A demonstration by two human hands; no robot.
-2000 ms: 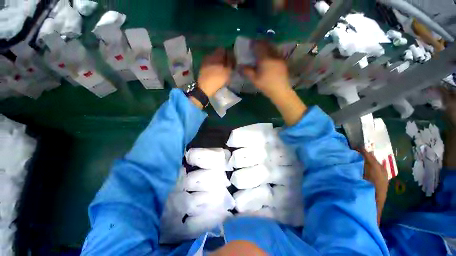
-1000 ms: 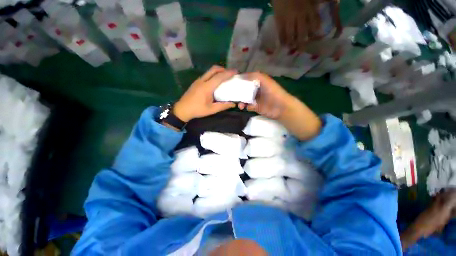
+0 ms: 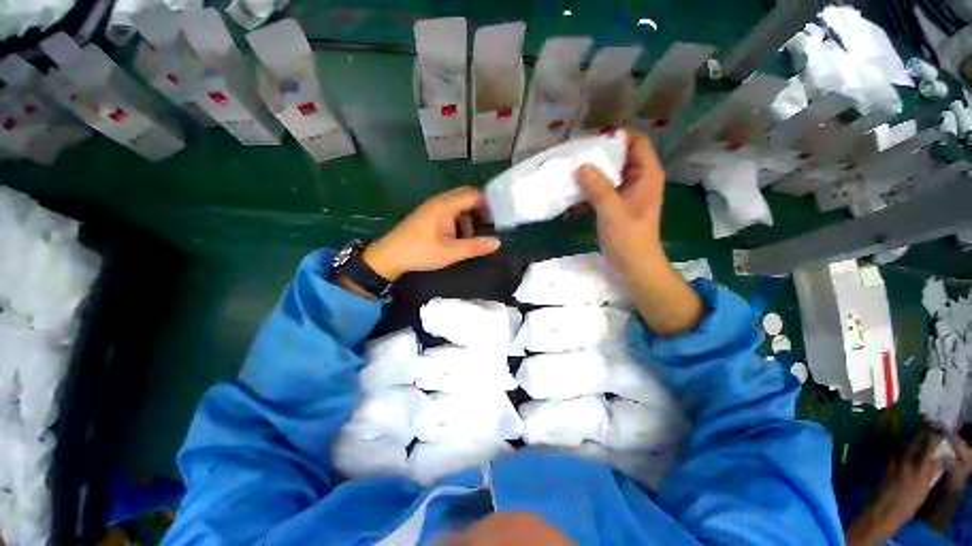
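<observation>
My right hand (image 3: 631, 203) holds a white wrapped product (image 3: 554, 183) by its right end, above the far edge of the black tray (image 3: 469, 272). My left hand (image 3: 435, 235) is at the bundle's left end with thumb and fingers apart; whether a fingertip touches it I cannot tell. Rows of wrapped bundles (image 3: 565, 328) lie in the tray below. Open white cartons (image 3: 441, 107) with small red marks stand in a row beyond my hands.
A supply tray of white bundles (image 3: 32, 352) is at the left. A grey metal bar (image 3: 853, 229) crosses at right, above flat cartons (image 3: 853, 331). Another person's hands (image 3: 917, 480) are at lower right. Small white discs (image 3: 780, 342) lie near my right sleeve.
Both hands were around a compact white bundle; now it appears longer and tilted in my right hand, with my left hand drawn away leftward. The other person's hand over the cartons is gone.
</observation>
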